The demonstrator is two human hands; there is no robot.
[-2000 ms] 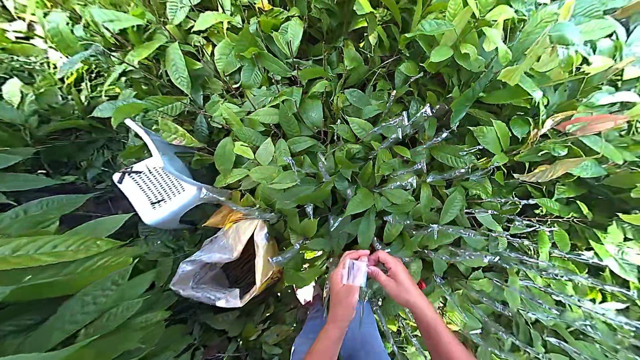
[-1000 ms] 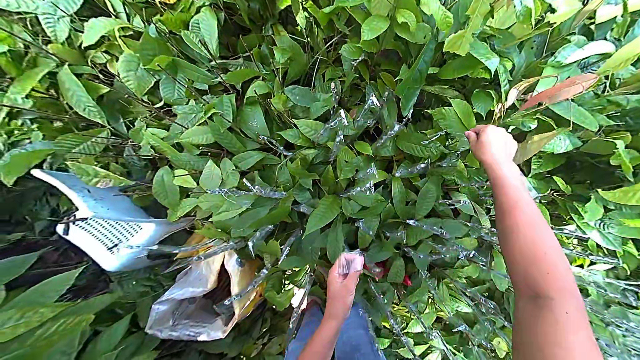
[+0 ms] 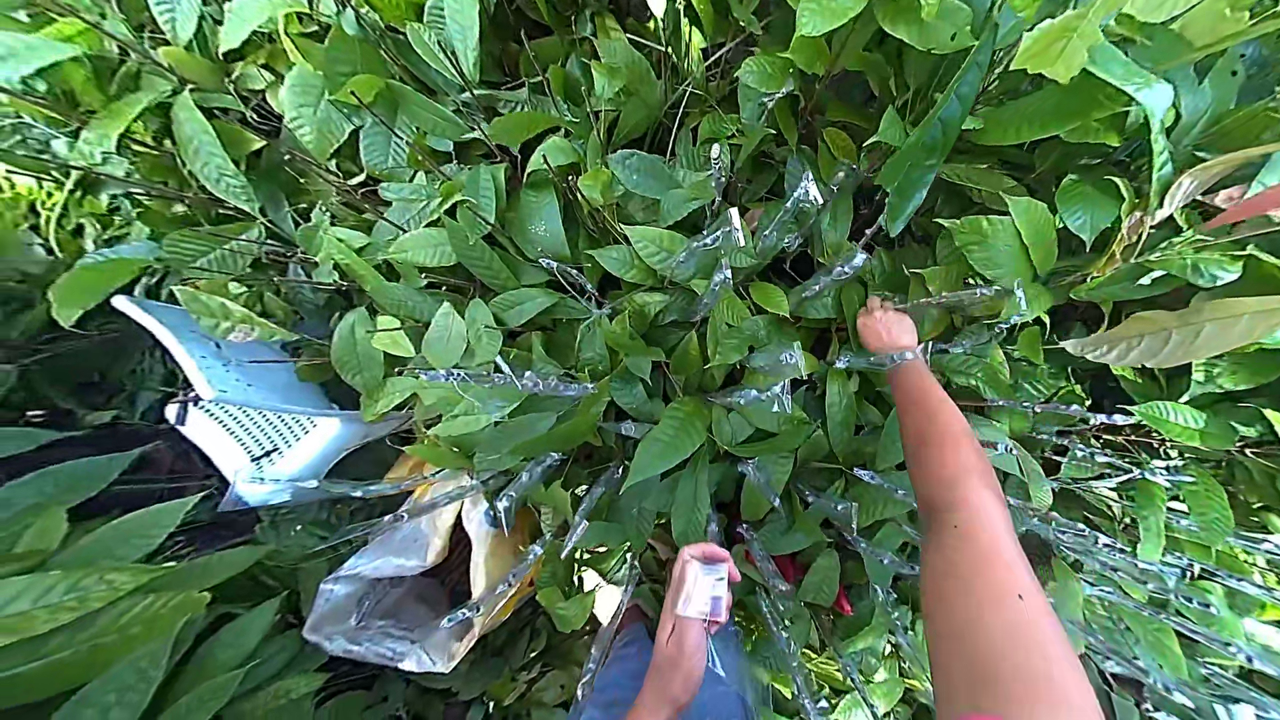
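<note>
My left hand [image 3: 690, 600] is low in the view, above my blue trousers, closed on a small clear plastic packet [image 3: 705, 590] with some print on it. My right hand [image 3: 886, 328] reaches out among the leafy seedlings, its fingers closed at a stem or plastic-wrapped shoot; what lies between them is too small to tell. Clear plastic sleeves [image 3: 770, 395] wrap the upper stems of many plants around both hands. One plastic-covered stem [image 3: 960, 297] extends to the right of my right hand.
A white and light-blue plastic chair [image 3: 265, 440] lies tipped among leaves at the left. Beside it is an open plastic sack [image 3: 390, 600] with brownish contents. Dense foliage surrounds me, with large leaves [image 3: 100, 610] at lower left and something red [image 3: 842, 600] near my legs.
My hands were together at the packet two seconds ago. My right hand then went out to the upper right and is now lower and nearer the middle. My left hand still holds the packet.
</note>
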